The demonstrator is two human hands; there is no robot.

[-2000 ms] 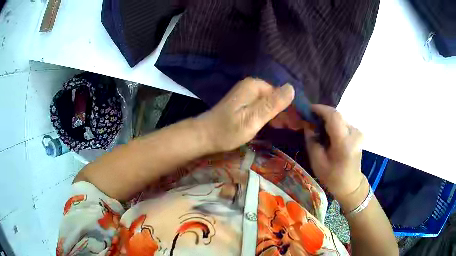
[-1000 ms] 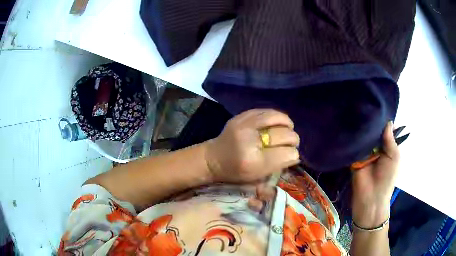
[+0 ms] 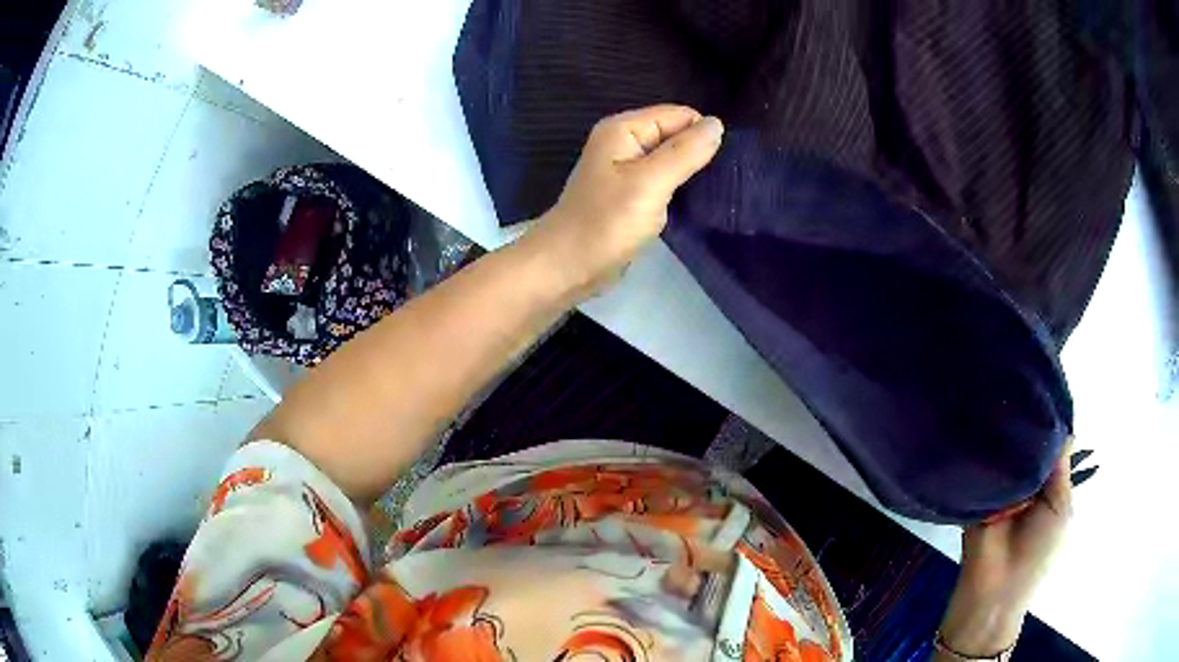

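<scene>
A dark brown-purple striped garment lies on the white table, with one wide leg end edged in blue and held open towards me. My left hand pinches the hem at its left side. My right hand holds the hem at the lower right. Small dark-bladed snips stick out past the right fingers, with a bit of orange handle at the palm. The right fingers are partly hidden behind the cloth.
The white table has a diagonal near edge. Left below it are a floral-edged bag with a dark red item and a blue-grey bottle on the pale tiled floor. More dark cloth is at the upper right.
The leg end has been opened and stretched wide. My left hand has moved up and taken hold of the hem's left side. My right hand has moved right and down with the snips.
</scene>
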